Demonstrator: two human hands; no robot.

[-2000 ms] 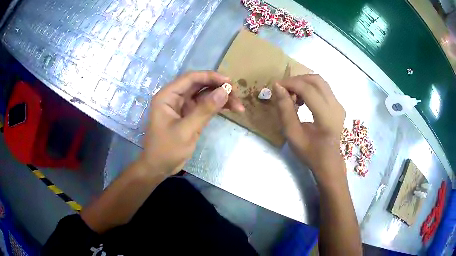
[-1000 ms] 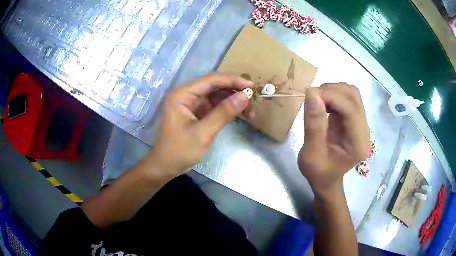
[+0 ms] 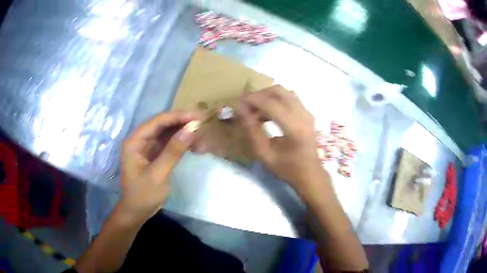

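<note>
The frame is blurred. My left hand (image 3: 155,160) pinches a small pale part (image 3: 191,126) between thumb and forefinger, over the left edge of the glue board (image 3: 213,77). My right hand (image 3: 283,138) is over the board's right side with its fingertips together. A thin stick shows only faintly between the hands, running toward the pale part. The white glue dab (image 3: 226,112) sits on the brown-stained middle of the board, between my hands.
Red-and-white parts lie in a pile (image 3: 232,29) behind the board and another (image 3: 336,148) right of it. A clear plastic tray (image 3: 80,69) is at left, a white bottle (image 3: 385,94) by the green belt (image 3: 384,48). A second board (image 3: 410,181) and red parts (image 3: 445,196) are far right.
The view has shifted, so the bench things sit further left. My right hand has moved in closer to my left hand and the glue dab. My left hand keeps its pinch on the pale part.
</note>
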